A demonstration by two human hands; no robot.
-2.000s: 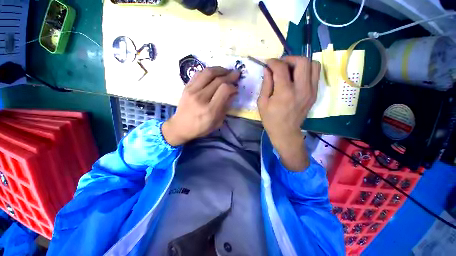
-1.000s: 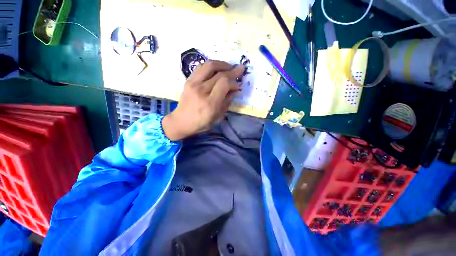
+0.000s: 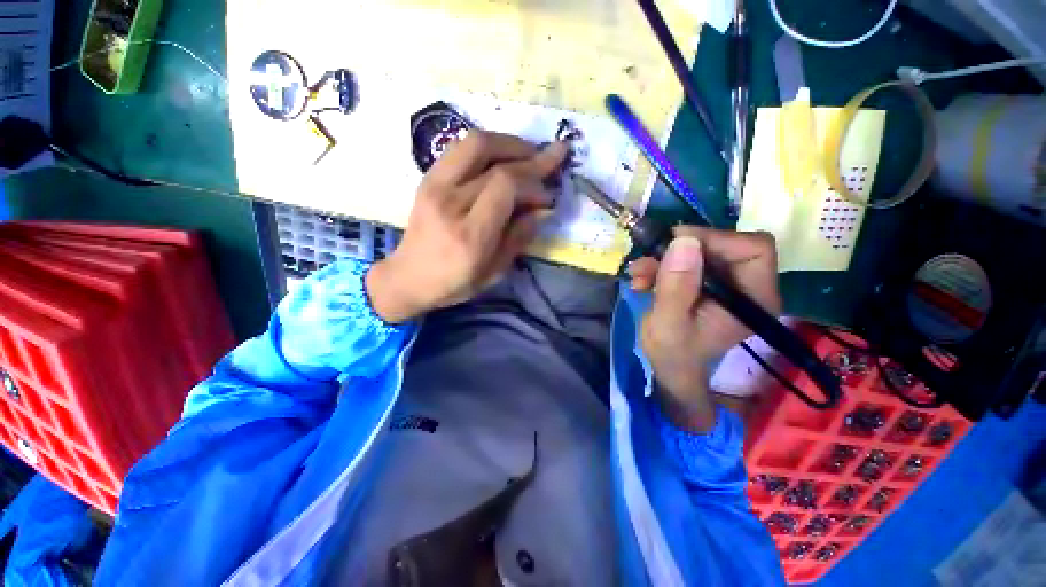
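My left hand [image 3: 476, 218] pinches a small dark and metallic component [image 3: 567, 143] at its fingertips, over the white sheet. My right hand [image 3: 705, 298] holds a soldering iron [image 3: 763, 321] with a thick black handle. Its metal tip [image 3: 591, 189] points at the component from the lower right; whether they touch cannot be told. A round black watch case [image 3: 440, 135] lies just left of the component, partly behind my left hand. Further left lie a round display module [image 3: 279, 86] and its orange-brown flex cable [image 3: 324, 134].
Purple-blue tweezers [image 3: 654, 155] and a black stick tool [image 3: 679, 63] lie right of the work. A yellow card [image 3: 855, 229] with a tape roll [image 3: 927, 143] lies beyond. Red trays [image 3: 109, 355] stand at left; a filled red tray [image 3: 803, 516] is at lower right. A green-rimmed box [image 3: 140, 52] is upper left.
My right hand left the purple tweezers on the board's right side, went out to the lower right, and is back with the soldering iron. My left hand stays at the component.
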